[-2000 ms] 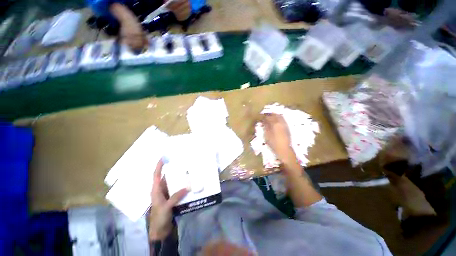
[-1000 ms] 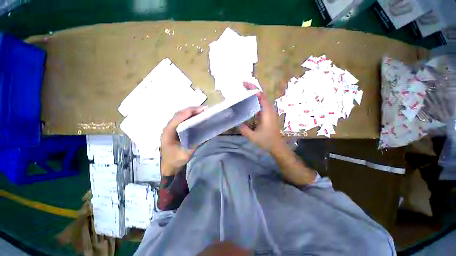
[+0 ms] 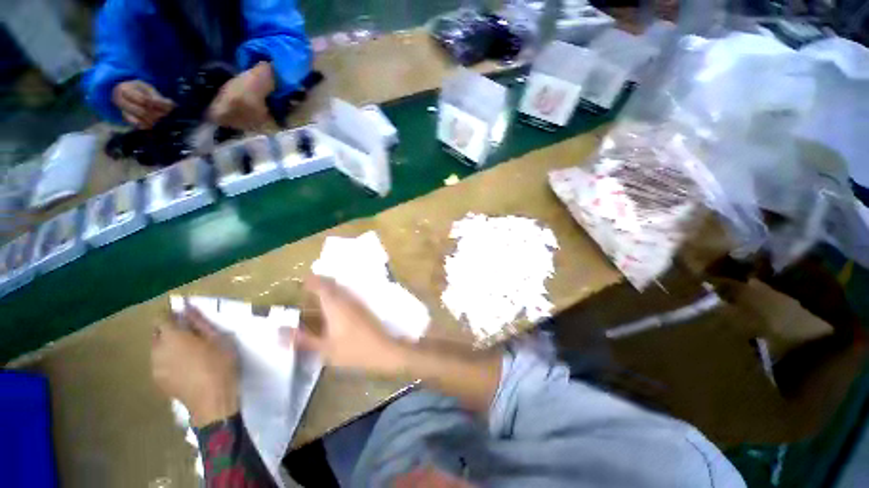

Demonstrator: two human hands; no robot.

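Observation:
A white carton [image 3: 272,381] stands tilted and partly opened between my hands at the lower left, its panels spread. My left hand [image 3: 195,362] is on its left side, blurred, fingers at the upper edge. My right hand [image 3: 348,329] is at its right edge, fingertips touching or very near the panel; the blur hides the exact contact. Plain white folded papers [image 3: 367,276] lie mid-table beyond my right hand. A loose heap of white sachets [image 3: 500,272] lies right of them. White pieces show partly under my left forearm.
Beyond the bench [image 3: 95,381] runs a green belt [image 3: 224,233] with low filled boxes [image 3: 181,186] and upright-lidded open boxes [image 3: 467,119]. A person in blue sleeves [image 3: 272,43] works opposite. A bag of sachets [image 3: 629,210] is at right, a blue crate [image 3: 27,429] at left.
The boxed-up carton held at my waist is gone from my hands. Both hands are now farther left on a spread carton. The view has tilted up, showing the belt and the person again.

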